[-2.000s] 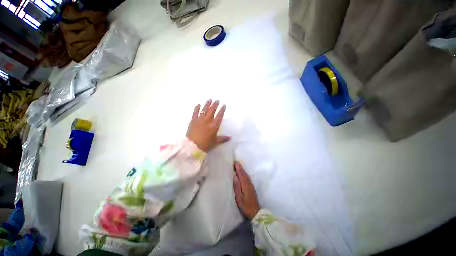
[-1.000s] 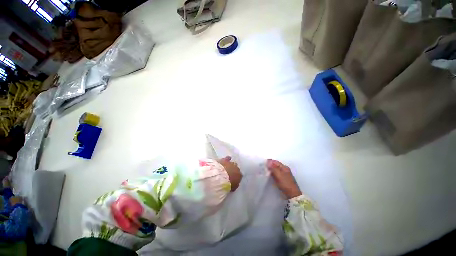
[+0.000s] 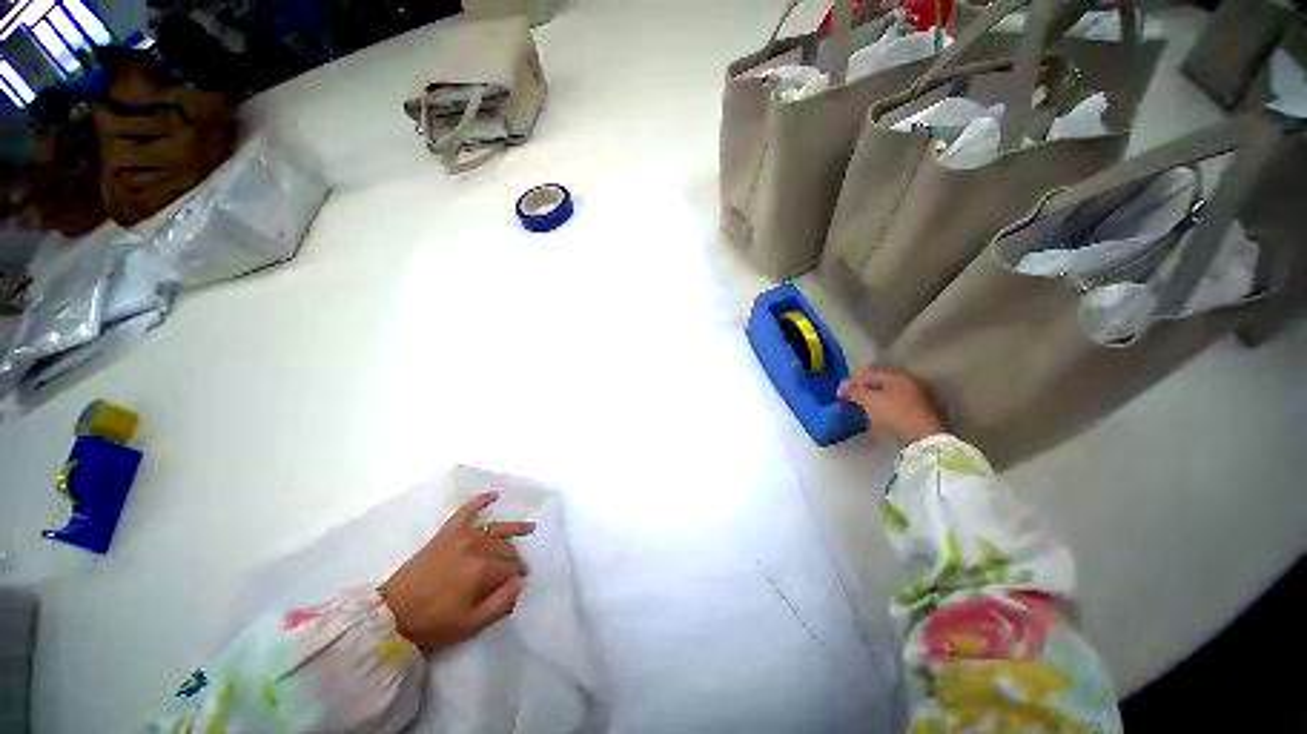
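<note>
A bag wrapped in white tissue (image 3: 538,631) lies at the lower middle, cut off by the bottom edge, on white sheets (image 3: 717,574). My left hand (image 3: 456,577) rests on the wrapped bag, fingers apart, holding nothing. A blue tape dispenser (image 3: 803,361) with a yellow-cored roll stands right of the middle. My right hand (image 3: 894,406) is at its cutter end, fingertips close together. Whether tape is between the fingertips is too small to tell.
Beige tote bags (image 3: 917,201) stuffed with white paper stand upright at right. A blue tape roll (image 3: 545,208) and a folded taupe bag (image 3: 483,93) lie farther back. A second tape dispenser (image 3: 98,488) is at left. Plastic-bagged packs (image 3: 237,215) and brown bags (image 3: 161,136) are at far left.
My right hand has left the wrapping and moved right to the dispenser. My left hand now lies flatter on the folded tissue. The view has turned toward the totes.
</note>
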